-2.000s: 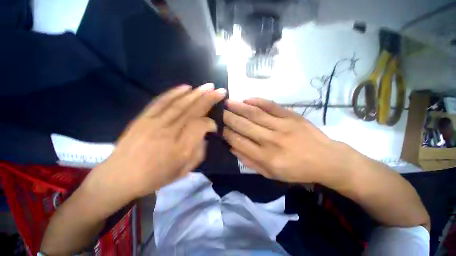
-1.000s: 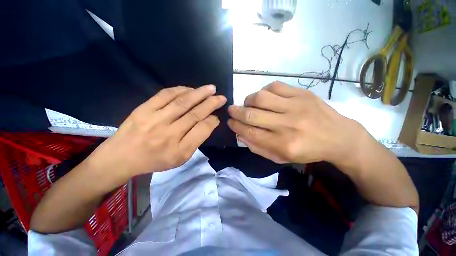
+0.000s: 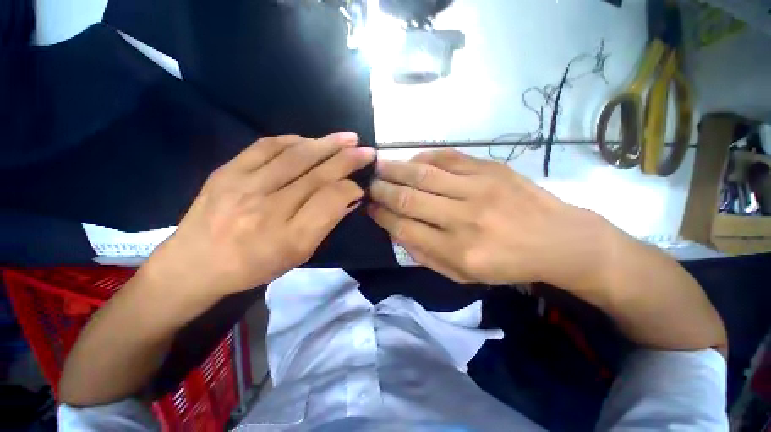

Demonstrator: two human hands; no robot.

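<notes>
A dark fabric panel (image 3: 279, 84) lies across the left of the white table, its straight right edge running up to the bright needle area (image 3: 359, 38). My left hand (image 3: 275, 207) lies on the fabric with its fingertips at that edge. My right hand (image 3: 469, 215) is at the edge from the other side, its fingertips meeting those of my left hand and pinching the fabric edge. Both thumbs are mostly hidden. The presser foot is lost in the lamp glare.
Yellow-handled scissors (image 3: 647, 118) lie to the right, with dark thread tails (image 3: 549, 118) beside them. A small open box (image 3: 744, 228) with tools sits at the far right. A red plastic crate (image 3: 68, 312) is at lower left, below the table edge.
The camera view has shifted, so the machine parts show lower than one second ago. Both hands remain at the fabric edge, with my right fingertips now touching my left ones.
</notes>
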